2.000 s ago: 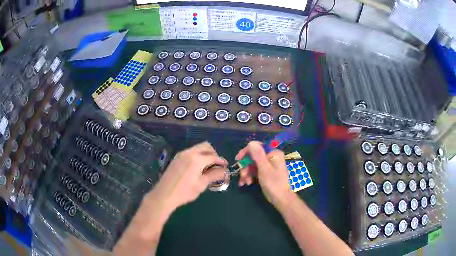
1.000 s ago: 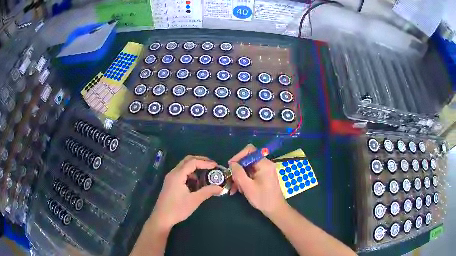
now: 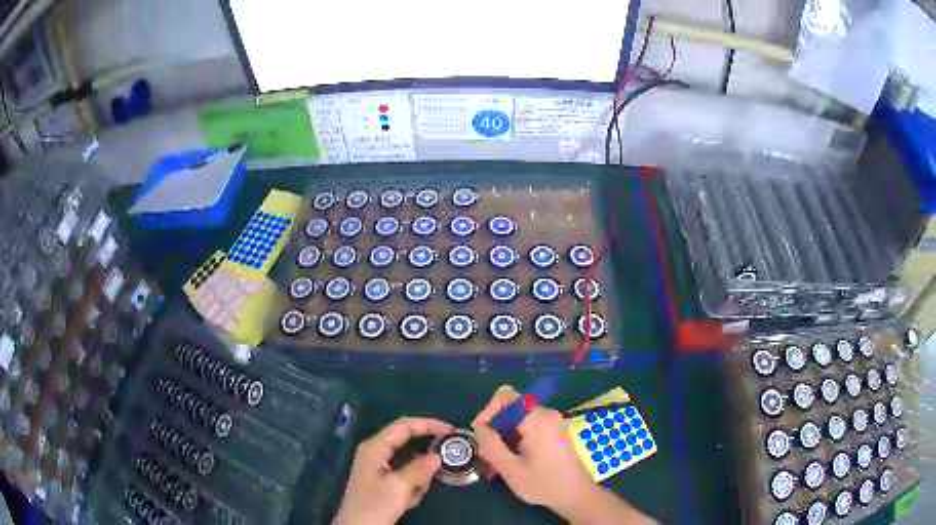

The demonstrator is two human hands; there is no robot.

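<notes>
A speaker driver (image 3: 456,451), a black disc with silver-white rings, sits at the round metal fixture (image 3: 459,476) on the green mat. My left hand (image 3: 398,467) holds the driver's left side with thumb and fingers. My right hand (image 3: 534,451) holds a blue test probe (image 3: 525,404) with a red spot, tilted up to the right; its tip is hidden by my fingers at the driver's right edge. A red lead (image 3: 589,318) runs up from the probe. The centre blister tray (image 3: 549,212) holds rows of drivers, with some pockets unfilled at its back right.
Blue dot stickers (image 3: 618,441) lie right of my right hand. A slotted supply tray (image 3: 287,426) is at left, a filled tray (image 3: 735,451) at right. Ribbed trays (image 3: 790,236), a blue bin (image 3: 190,190), yellow sticker sheets (image 3: 262,241) and a bright screen (image 3: 431,41) are further back.
The view has tilted up, showing the screen. The earlier green-ended probe part near my right fingers no longer shows. The driver now lies flat at the fixture between both hands.
</notes>
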